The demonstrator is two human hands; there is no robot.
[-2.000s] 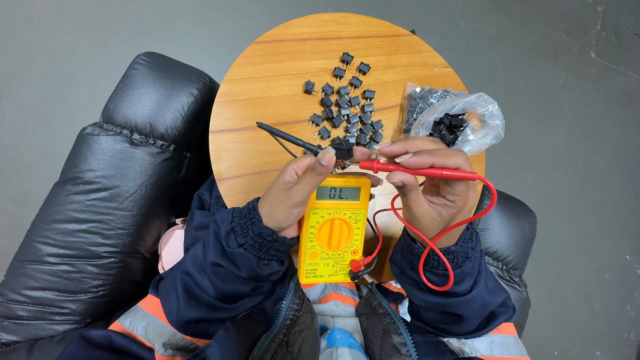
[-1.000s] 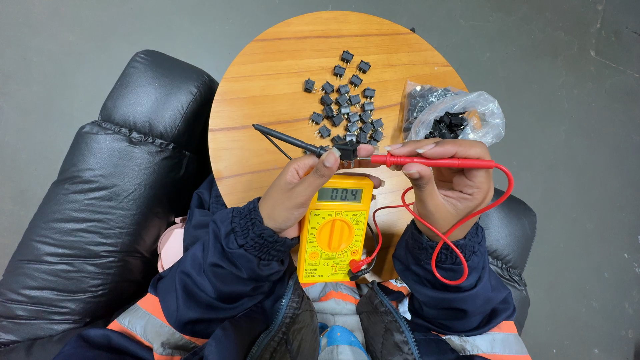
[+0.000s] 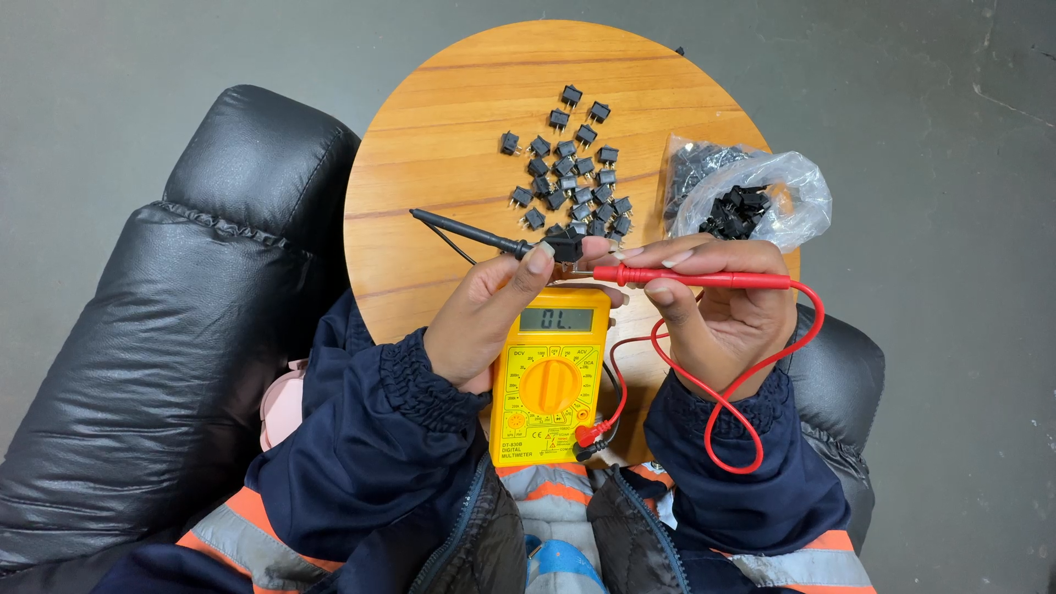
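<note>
My left hand pinches a small black rocker switch together with the black test probe, which points out to the left. Between the thumb and fingers of my right hand lies the red test probe; its metal tip is at the switch's terminals, though whether it touches cannot be told. Below the hands, a yellow digital multimeter shows "OL." on its display. Several more black rocker switches lie loosely grouped on the round wooden table, beyond my hands.
An opened clear plastic bag with black switches stands at the table's right side. The red lead loops below my right hand. Black padded armrests flank the table, and a pink object is at the left one.
The display read "OL." two seconds ago, then a number, and reads "OL." again. Both hands keep their holds; the red probe has shifted slightly against the switch's terminals.
</note>
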